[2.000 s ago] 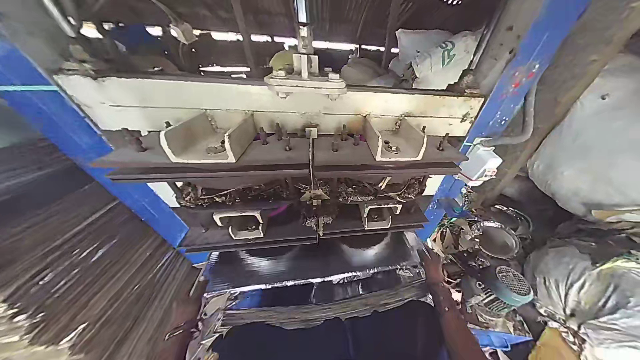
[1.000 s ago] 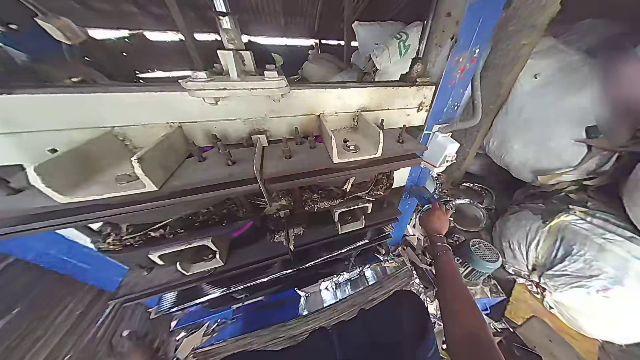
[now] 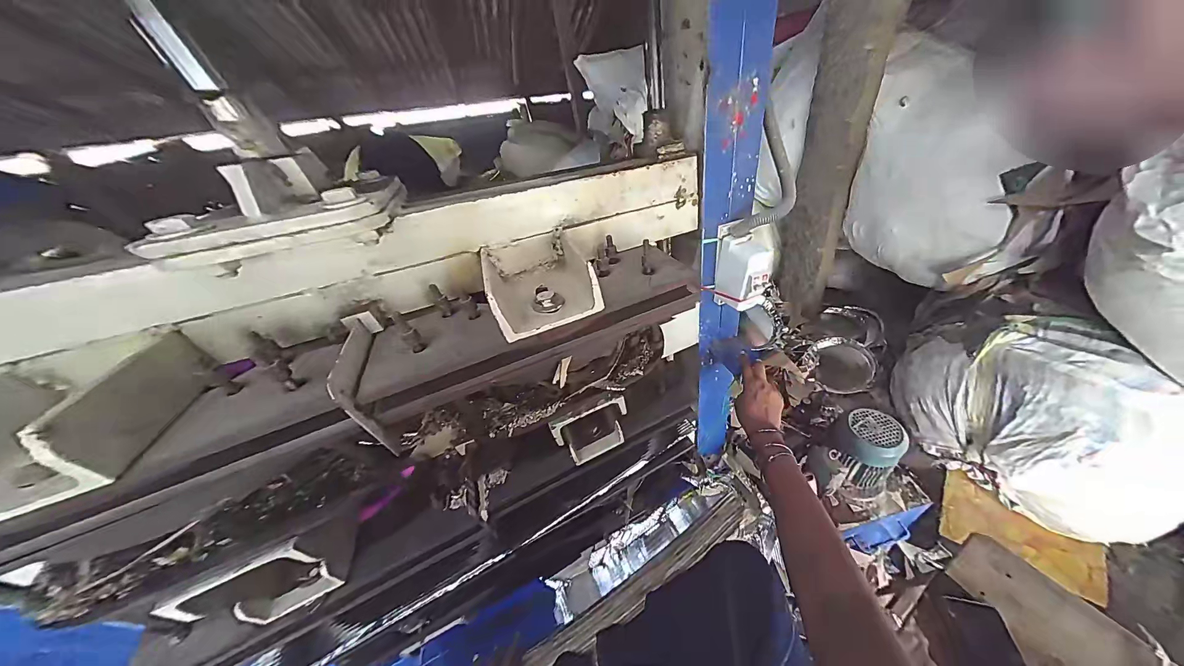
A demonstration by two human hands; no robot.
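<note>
My right hand [image 3: 760, 400] reaches forward to the blue steel post [image 3: 717, 407] of a large press machine, with its fingers at the post's side. Whether it grips anything there is hidden. Bands circle the wrist. Just above the hand, a white switch box [image 3: 745, 268] is fixed to the post. Left of the post run the machine's heavy steel plates [image 3: 435, 347] with bolts and channel brackets. Low in the middle lies a shiny silvery sheet [image 3: 638, 546] beside layered sheet edges. My left hand is out of view.
A teal-capped electric motor [image 3: 865, 449] stands right of my forearm, over a blue tray [image 3: 883, 527]. Round metal rings [image 3: 840, 363] lie behind it. Large white sacks [image 3: 1036, 416] fill the right side. A wooden pole [image 3: 837, 139] rises behind the post. Scraps litter the floor.
Two seconds ago both hands were at the sides of the silvery sheet. My right hand has since moved up to the blue post, and my left hand has left view. The view has swung right.
</note>
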